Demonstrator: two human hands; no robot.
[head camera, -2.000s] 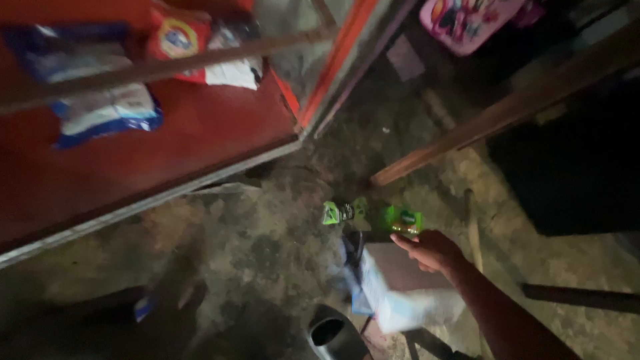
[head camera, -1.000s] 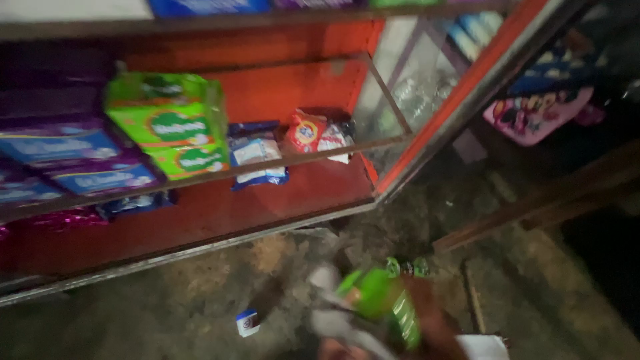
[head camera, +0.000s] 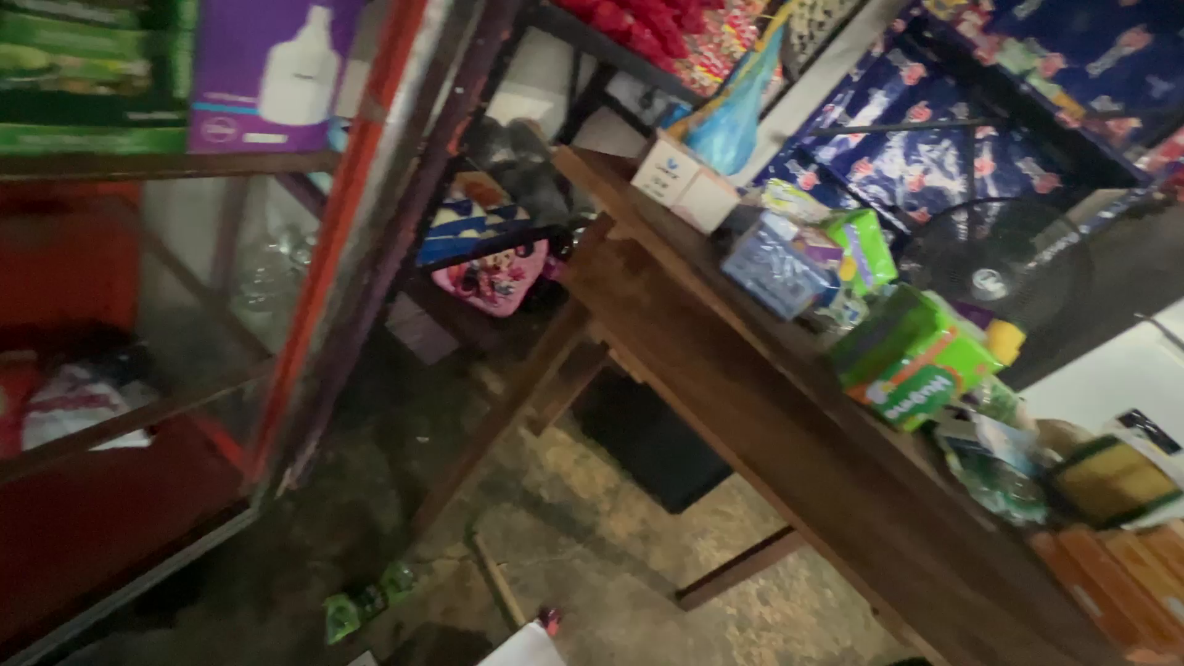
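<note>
Neither of my hands shows in the head view now. Low on the left, a green plastic wrapper or packet (head camera: 368, 603) lies on the concrete floor. A thin wooden stick (head camera: 497, 578) is on the floor to its right, close to a white object (head camera: 524, 647) cut off by the bottom edge. On the wooden table (head camera: 703, 370) sit a green pack (head camera: 916, 361), a blue clear-wrapped pack (head camera: 779, 265) and a small white box (head camera: 683, 182). The picture is blurred.
A red-framed display cabinet (head camera: 305, 305) with boxes and bags stands at left. The table's legs reach the floor, with a dark box (head camera: 647, 439) beneath. A black fan (head camera: 992, 277) stands behind the table. A pink bag (head camera: 495, 276) lies beyond.
The view has swung right toward the table. A hand was near the green packets on the floor two seconds ago, then a green item was at a hand, blurred; now no hand shows.
</note>
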